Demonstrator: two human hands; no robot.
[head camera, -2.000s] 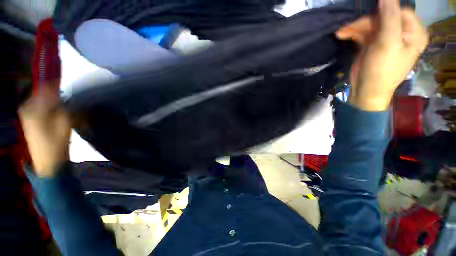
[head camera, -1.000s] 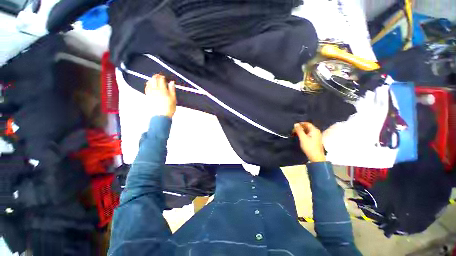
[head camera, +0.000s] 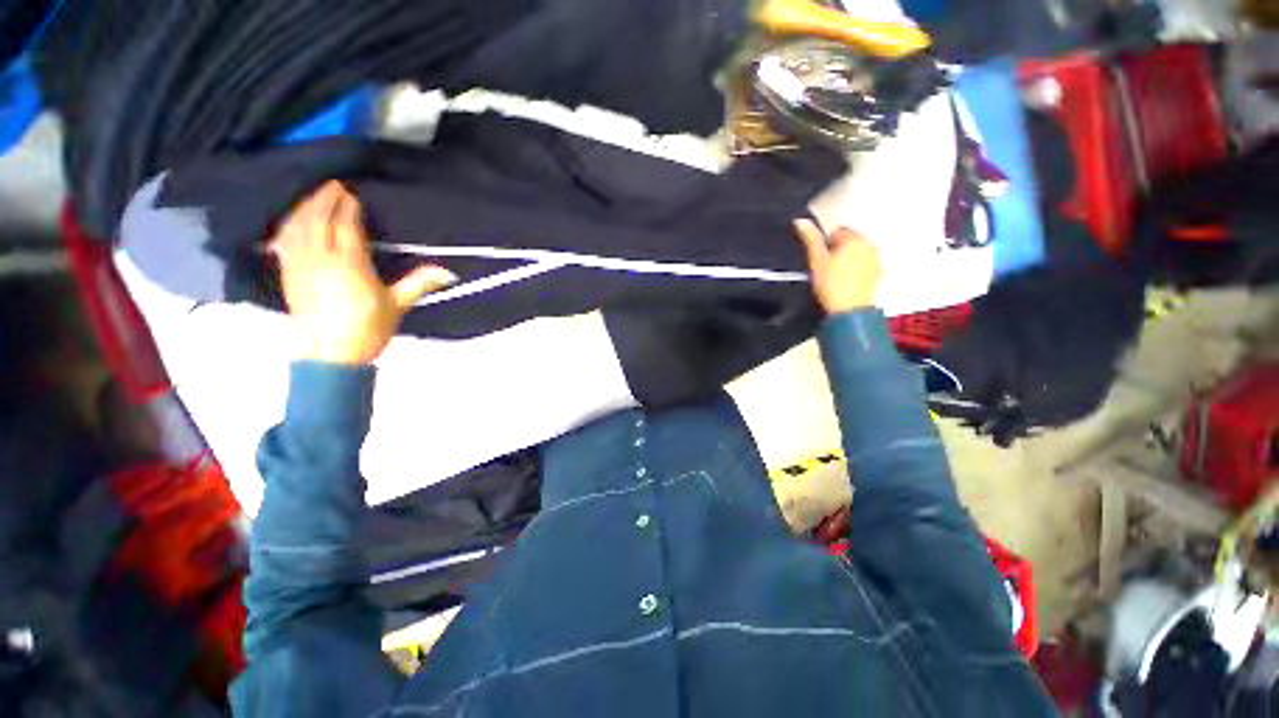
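A black garment piece (head camera: 561, 204) with white piping (head camera: 659, 265) lies over the sleeve board, whose grey-blue rounded end (head camera: 171, 241) shows at the left. The white lines meet near the middle of the cloth. My left hand (head camera: 334, 281) lies on the left part, fingers spread, thumb near the lower white line. My right hand (head camera: 843, 267) pinches the cloth edge at the right end of the piping. Part of the cloth hangs over the table's near edge.
The steam iron (head camera: 828, 77) with its orange-yellow handle stands at the back right. A black garment pile (head camera: 421, 49) lies behind the board. Purple-handled scissors (head camera: 968, 197) lie by a blue pad (head camera: 1004, 154). Red crates (head camera: 1094, 140) stand at the right. Black cloth hangs at the near edge.
The cloth was held up across the view, then laid down. Since then, its piping has come nearly straight across, and the board's rounded end shows at the left again. My left hand's fingers have spread.
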